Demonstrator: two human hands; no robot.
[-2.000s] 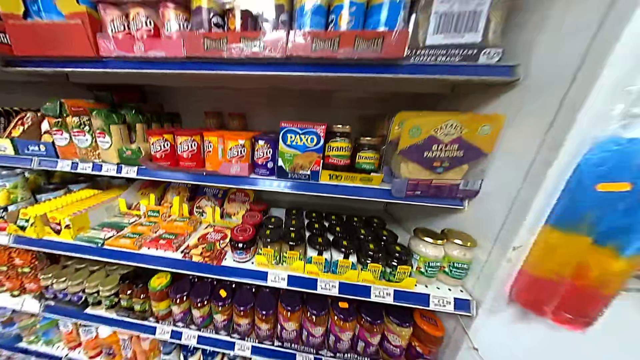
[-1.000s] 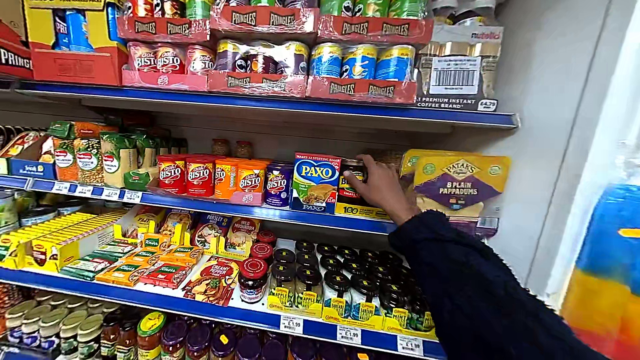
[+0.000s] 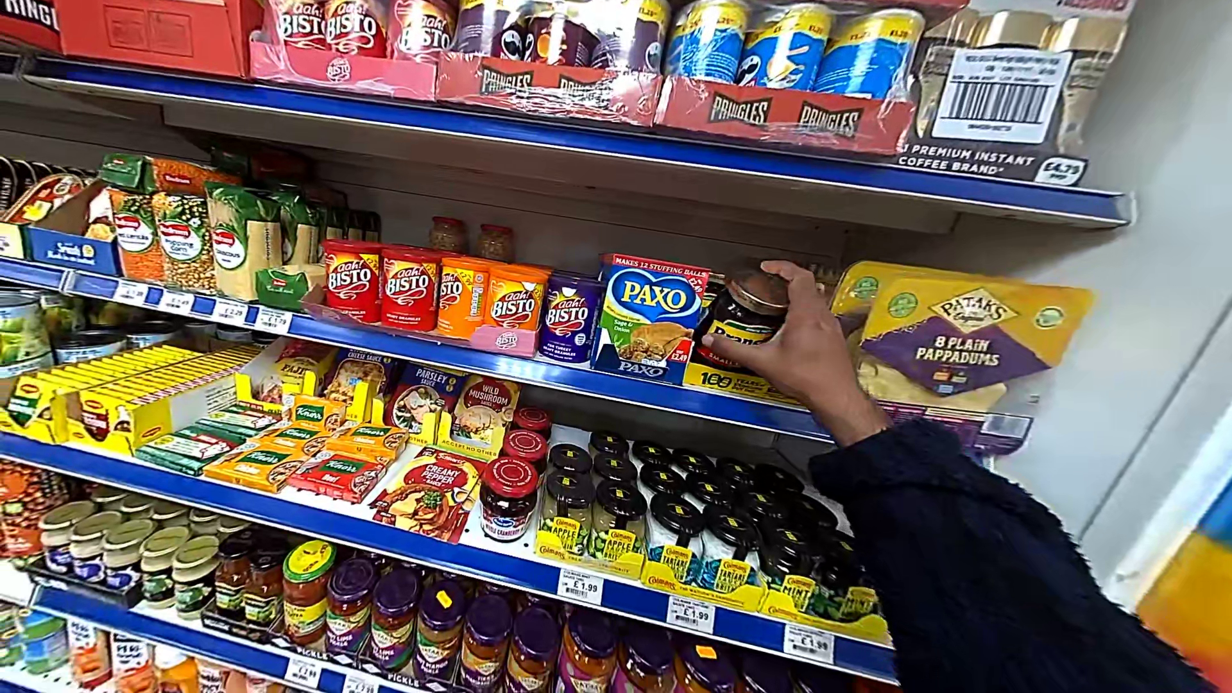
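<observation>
My right hand, in a dark fleecy sleeve, is closed around a Branston pickle jar with a brownish metal lid. The jar leans and stands within or just above its yellow cardboard tray on the second shelf; whether it is lifted clear I cannot tell. Left of the jar is a Paxo stuffing box, upright beside it. On the right, close to my wrist, hang or stand Patak's plain pappadums packs. My left hand is not in view.
Bisto gravy tubs line the same shelf to the left. The blue edge of the shelf above runs over my hand, bearing Pringles trays. Below my forearm are Colman's sauce jars. A white wall borders the right side.
My right hand, absent two seconds ago, was reaching over the jar one second ago. It now grips the jar, which has tilted. The view has moved closer to the shelf.
</observation>
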